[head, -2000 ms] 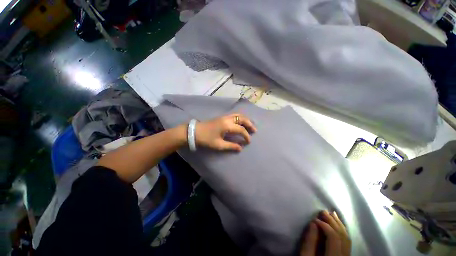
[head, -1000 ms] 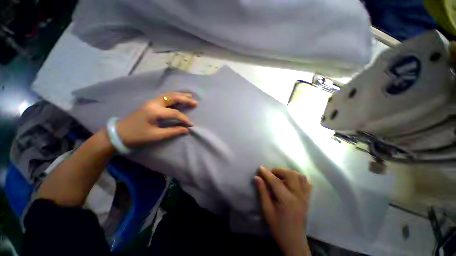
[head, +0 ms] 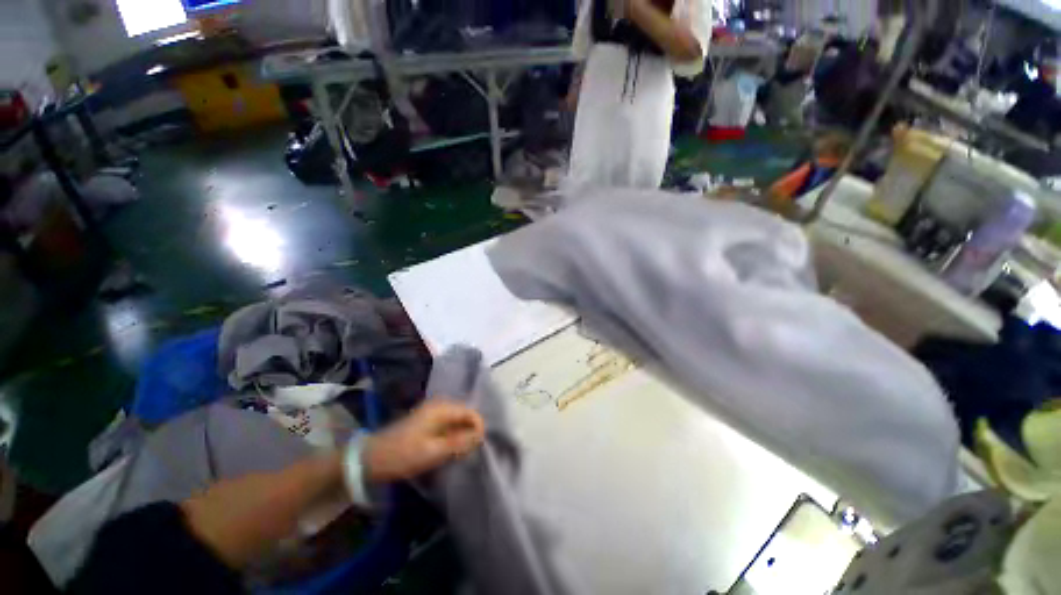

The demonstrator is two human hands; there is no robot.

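Note:
My left hand (head: 433,439), with a pale bracelet at the wrist, is closed on a grey fabric piece (head: 495,500) at the table's left edge. The piece is bunched and hangs downward, somewhat blurred. My right hand is not in view. A large grey cloth heap (head: 745,314) lies across the far side of the white sewing table (head: 617,477). The sewing machine head (head: 937,546) is cut off at the lower right, beside the metal plate (head: 797,556).
A blue tub (head: 186,372) of grey pieces (head: 297,337) stands on the floor at left. A person in white trousers (head: 622,116) stands beyond the table. Yellow-green peel (head: 1024,465) lies at right, near dark cloth (head: 989,372).
The view has lifted and shows more floor. The grey piece, spread flat before, is now bunched at the table's left edge in my left hand. My right hand has left the picture.

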